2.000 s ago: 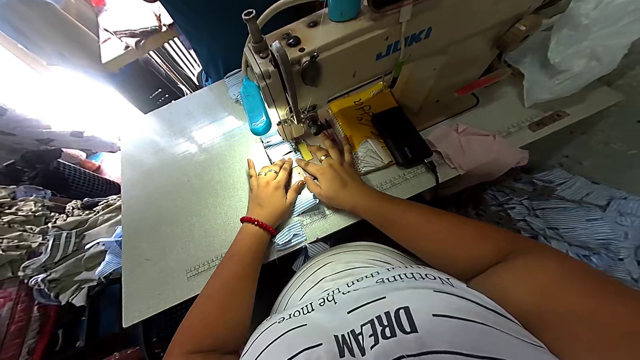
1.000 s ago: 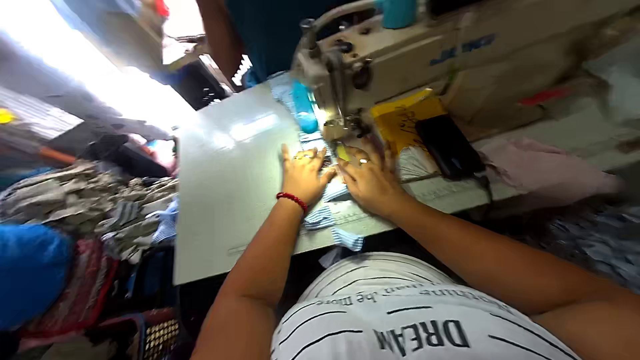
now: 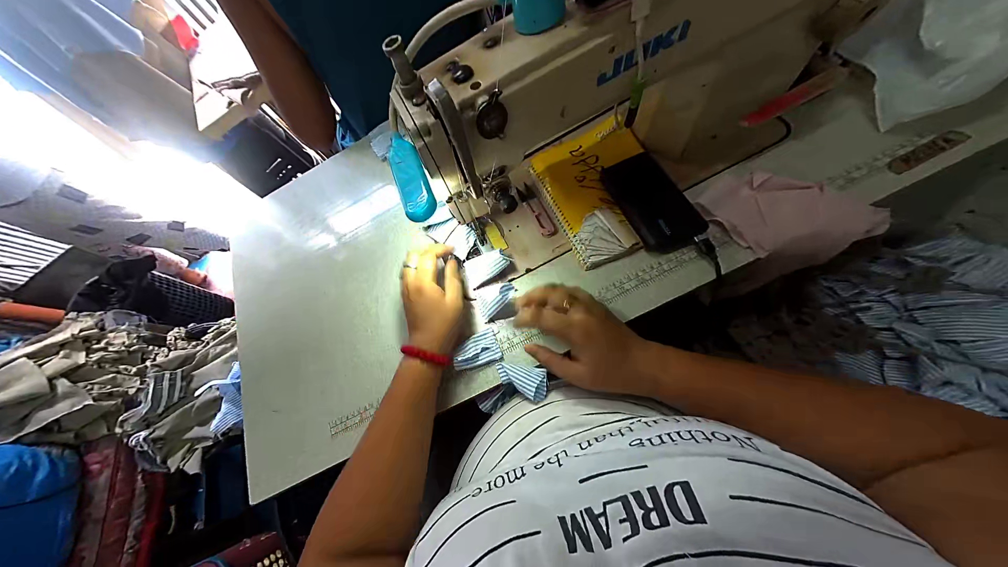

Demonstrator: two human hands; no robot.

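Observation:
A chain of small blue-and-white striped fabric pieces (image 3: 478, 349) runs from under the needle area of a Juki sewing machine (image 3: 472, 118) to the table's front edge and my lap. Left of the chain, my left hand (image 3: 431, 303) rests on the table with fingers bent, beside the presser foot; whether it grips cloth is hidden. My right hand (image 3: 579, 335), slightly blurred, is right of the chain with its fingers apart, near one striped piece (image 3: 496, 302), and nothing shows in it. A yellow tag (image 3: 494, 235) is at the presser foot.
A yellow spiral notebook (image 3: 579, 177), a black phone-like device (image 3: 654, 201) with a cable and small pink-handled snips (image 3: 541, 216) lie by the machine. Pink cloth (image 3: 795, 213) is at the right. A teal object (image 3: 412, 179) hangs left of the needle. Another person's arm (image 3: 287, 75) is behind the table.
My right hand has moved away from the needle area toward the table's front edge, and its fingers have spread. The left hand has drawn slightly back from the needle. More striped pieces show between my hands.

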